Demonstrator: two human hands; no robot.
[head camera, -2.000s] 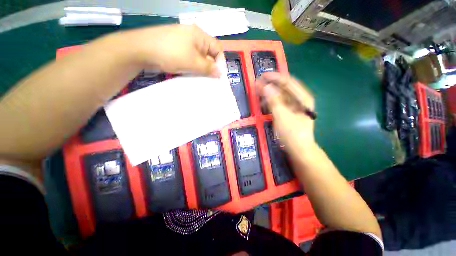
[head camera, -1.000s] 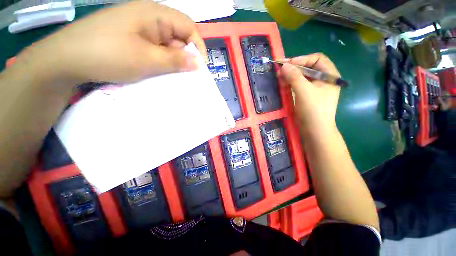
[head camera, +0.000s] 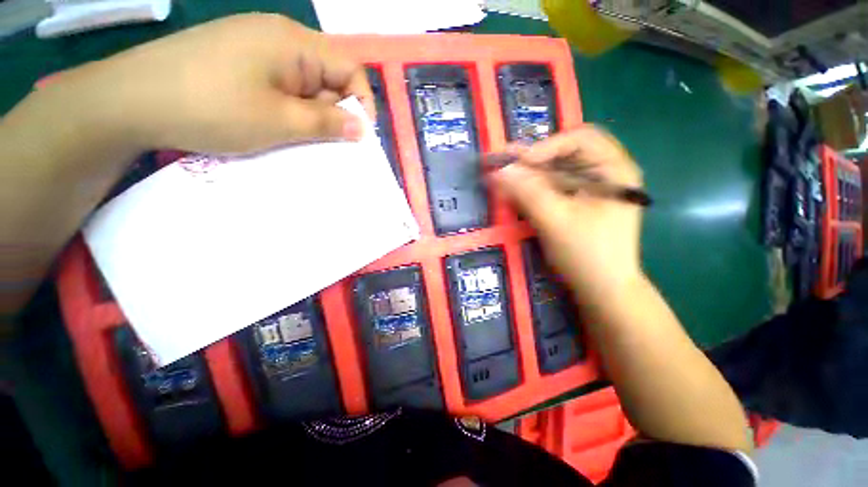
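My left hand pinches the top right corner of a white label sheet, which has a faint reddish stamp near its upper edge. The sheet covers part of a red-orange phone tray. Black open-backed phones lie in the tray slots, with blue boards and silver metal showing. My right hand holds dark tweezers over the right part of the tray. The tweezer tips are blurred, close to the upper phone right of the sheet. I cannot tell whether a label is on them.
White papers and a folded white sheet lie at the back of the green bench. A metal-framed machine with yellow round parts stands at the upper right. Black bundled items and another filled red tray are at the right.
The tweezers have moved left and back from the top right phone, where their tip was. The tray and sheet have shifted slightly in view. My left hand still pinches the sheet.
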